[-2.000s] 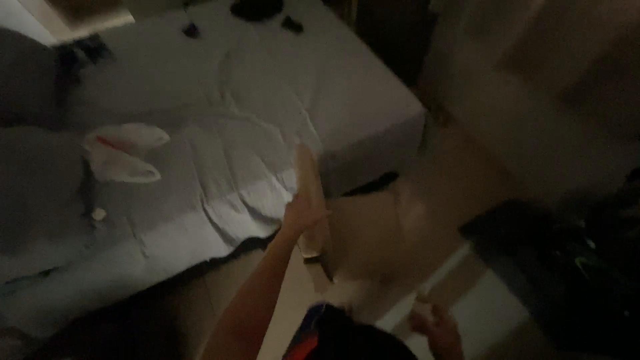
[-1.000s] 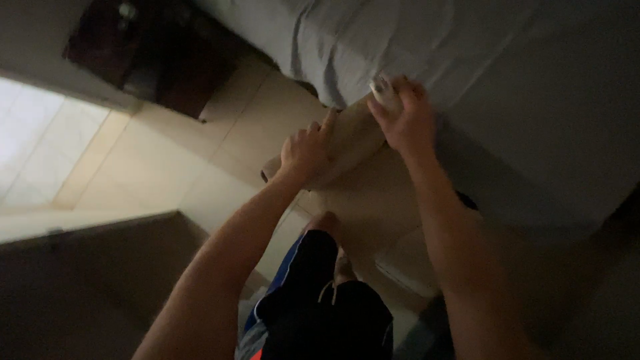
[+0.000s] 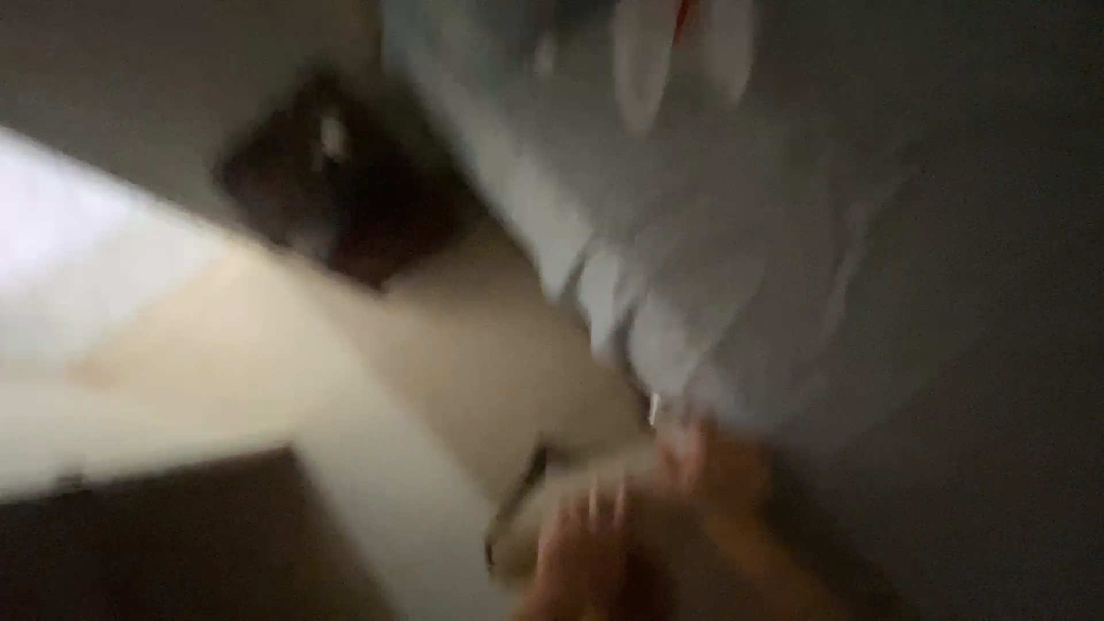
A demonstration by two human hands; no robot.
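Observation:
The view is dark and blurred. My left hand lies with its fingers over a beige, long object with a dark edge at its far end; what the object is I cannot tell. To its right, my right hand is by the same object, beside the bed's edge, with a small whitish thing at its fingertips. Blur hides how firmly either hand grips.
A bed with a grey sheet fills the right, with a white item with a red mark on it. A dark reddish cabinet stands upper left. Pale floor runs between, and a dark panel is lower left.
The view has shifted a lot. Two seconds ago my hands were apart; one second ago both were at the beige object, with a whitish thing in my right hand. They remain near it.

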